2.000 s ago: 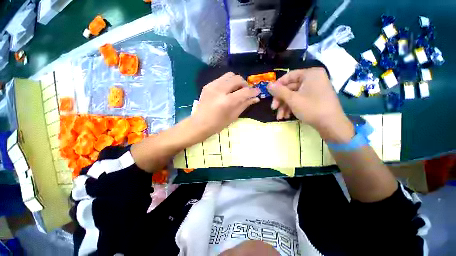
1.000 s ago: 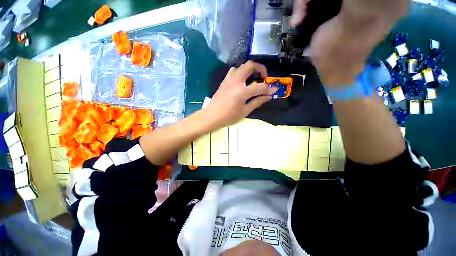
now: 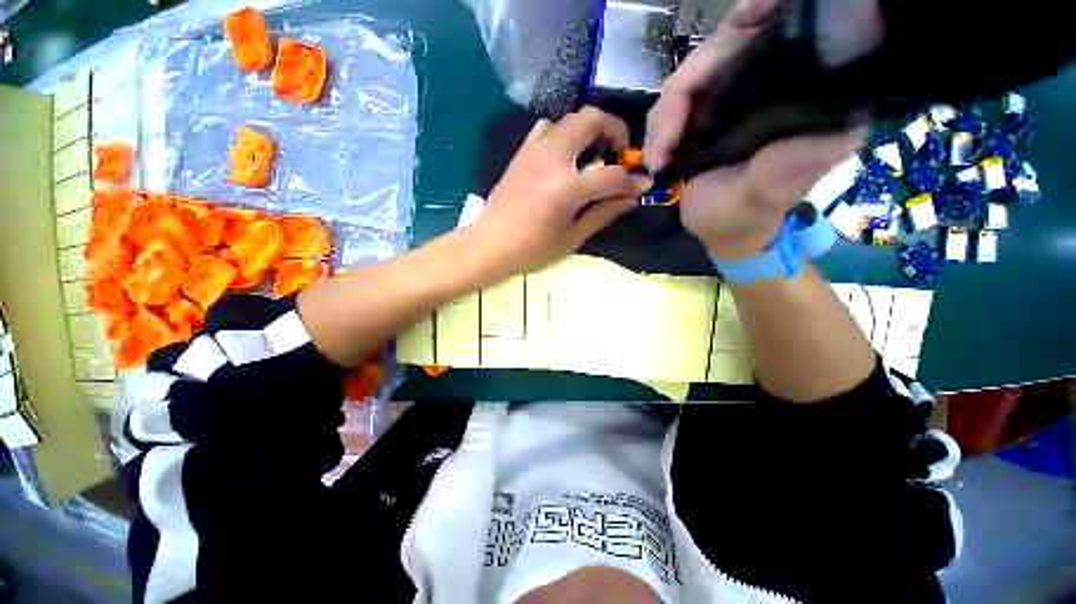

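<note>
My left hand (image 3: 555,195) holds a small orange shell (image 3: 667,192) with a blue circuit board (image 3: 653,186) in it, on the black mat (image 3: 661,250). The shell is mostly hidden by both hands. My right hand (image 3: 737,165) is wrapped around a thick black electric screwdriver (image 3: 814,89), blurred and lying across the upper right of the view. Its tip end is at the shell; whether it touches a screw cannot be seen. A light blue strap (image 3: 776,250) is round my right wrist.
Orange shells (image 3: 177,266) are heaped at left, with a few on the clear tray (image 3: 342,153). Circuit boards with white batteries (image 3: 932,183) are heaped at right. A cream pad sheet (image 3: 566,325) lies along the bench edge. The screw feeder (image 3: 634,53) and a clear bag (image 3: 537,47) stand behind the mat.
The right hand let go of the board area, went up to the screwdriver and has brought it down to the shell. The left hand stays on the shell. The view has shifted slightly.
</note>
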